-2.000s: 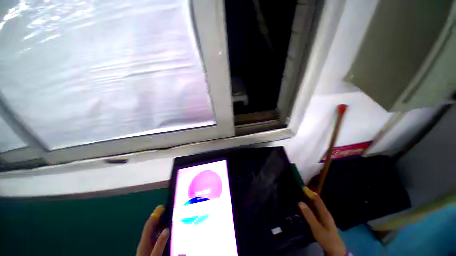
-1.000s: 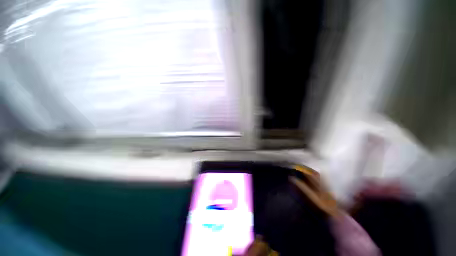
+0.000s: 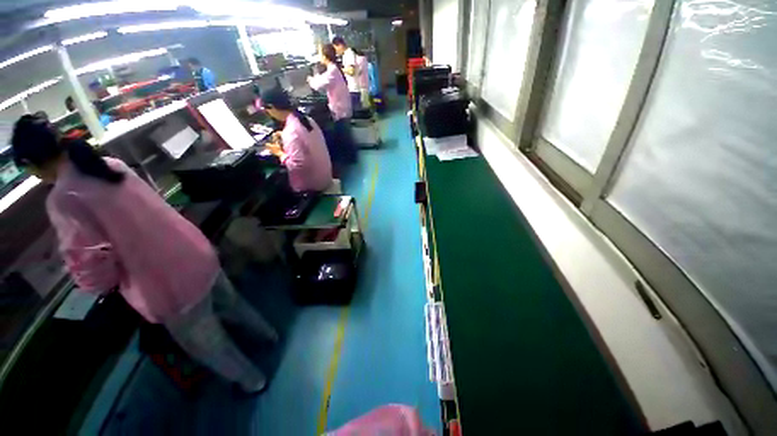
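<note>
The long green-matted bench [image 3: 511,298] runs ahead of me below the covered windows. A small part of a black object [image 3: 688,428], cut off by the picture's lower right edge, shows beside the sill; I cannot tell what it is. A pink sleeve [image 3: 388,421] shows at the bottom edge. Neither of my hands is in view, and no glowing tablet shows in front of me.
Black stacks [image 3: 445,112] and white paper sheets [image 3: 451,147] lie at the bench's far end. A person in pink [image 3: 141,243] stands at the left; another [image 3: 304,153] sits beyond. A cart [image 3: 328,243] with black trays stands beside the aisle [image 3: 383,255].
The view has swung left from the window and black tray to the aisle and the bench's length. Both hands and the lit tablet have left the picture.
</note>
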